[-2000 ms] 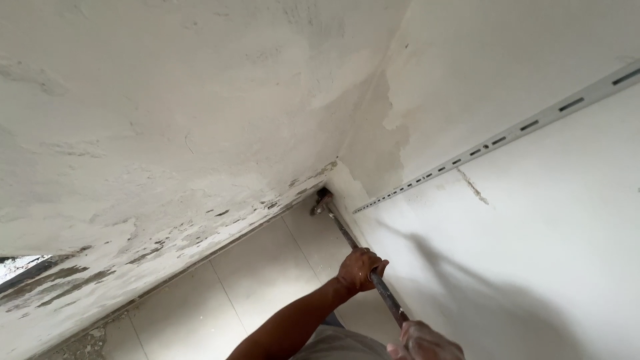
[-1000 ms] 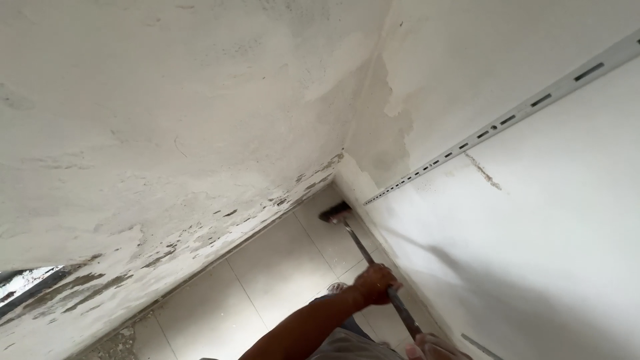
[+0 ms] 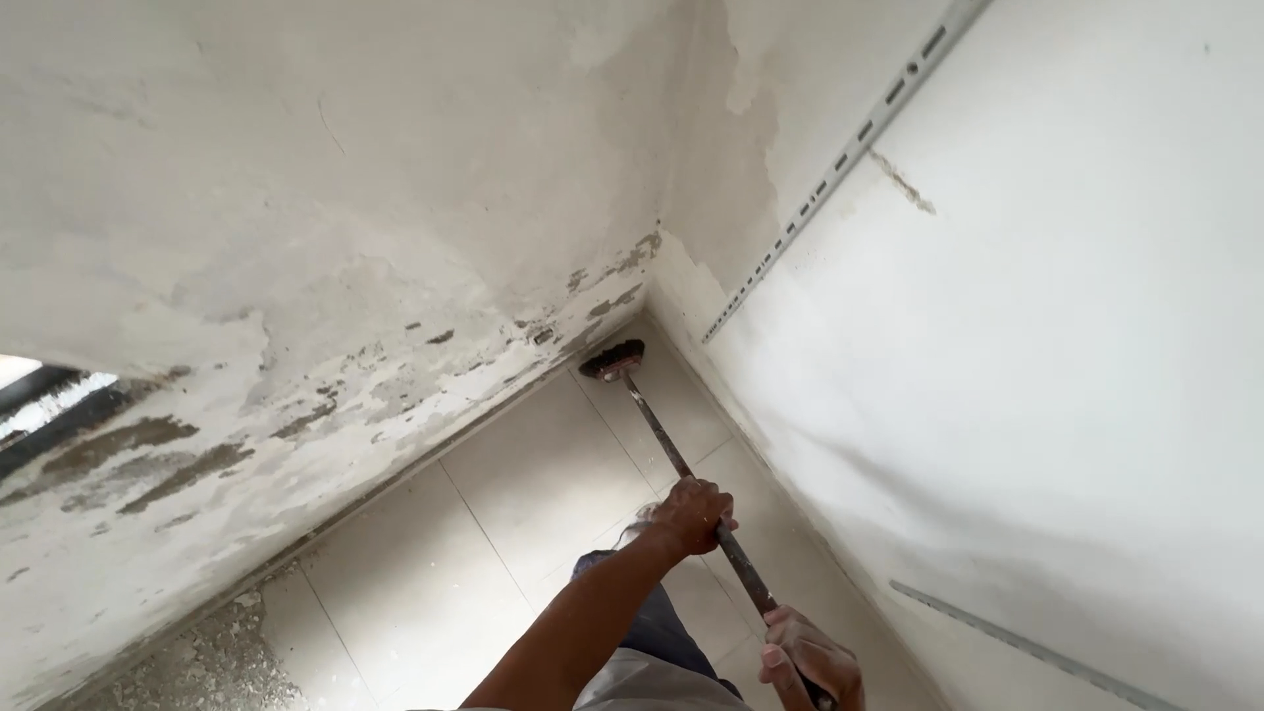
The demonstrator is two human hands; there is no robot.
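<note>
A long-handled broom (image 3: pixel 656 427) slants down into the corner, its dark bristled head resting on the tiled floor (image 3: pixel 533 474) close to the left wall's foot. My left hand (image 3: pixel 694 515) grips the handle around its middle, with the forearm coming up from the bottom of the view. Lower down, near the handle's upper end, my right hand (image 3: pixel 812 657) is closed round it. Part of the broom's end is hidden by that hand.
The left wall (image 3: pixel 326 247) has peeling, stained plaster; crumbled debris (image 3: pixel 212 657) lies along its foot. On the white right wall (image 3: pixel 1037 346) are a slotted metal shelf rail (image 3: pixel 839 168) and a second rail (image 3: pixel 1027 647) lower down. My trouser leg (image 3: pixel 662 627) shows below my left forearm.
The broom head was up in the corner two seconds ago; it now sits on the floor with its bristles in plain sight. Both hands have kept hold of the handle. The view has shifted.
</note>
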